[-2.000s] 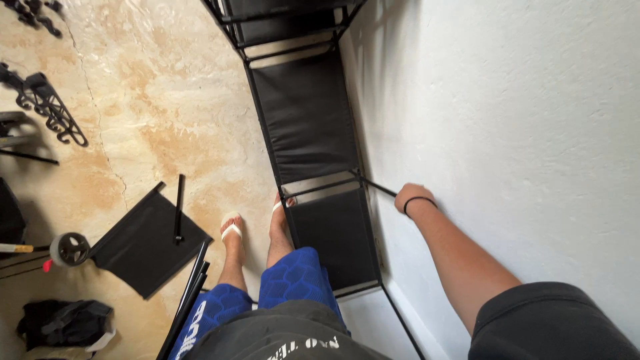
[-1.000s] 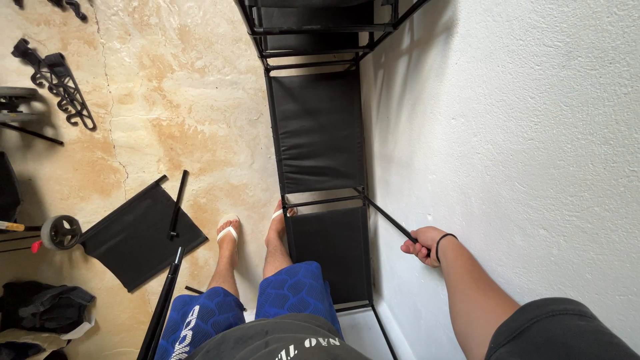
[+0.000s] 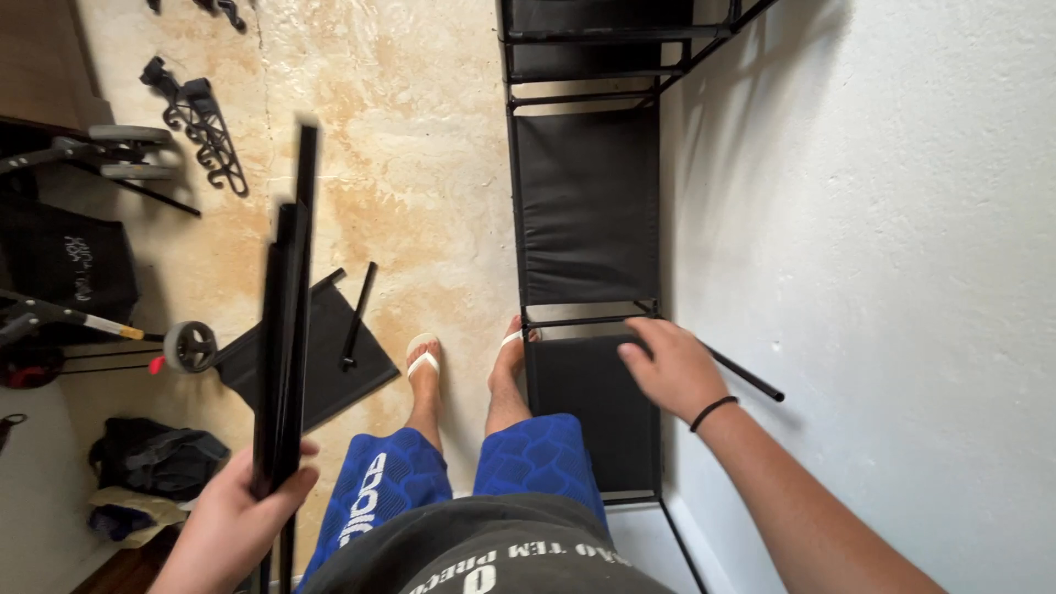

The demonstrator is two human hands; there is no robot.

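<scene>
My left hand is closed around a bundle of several black tubes held upright in view at the left. My right hand, with a black band at the wrist, is at the near cross bar of a black tube rack, its fingers apart; whether the fingertips touch the bar is unclear. One black tube sticks out from the rack's corner toward the white wall, partly behind this hand. Black fabric panels span the rack's frame.
On the floor lie a loose black fabric panel with a short tube on it, and black plastic hook pieces. Stroller-like wheels and a heap of dark cloth are at the left. The white wall bounds the right side.
My right hand has let go of the outer end of the protruding tube and moved left to the rack's cross bar. My left hand has come into view with the bundle of tubes.
</scene>
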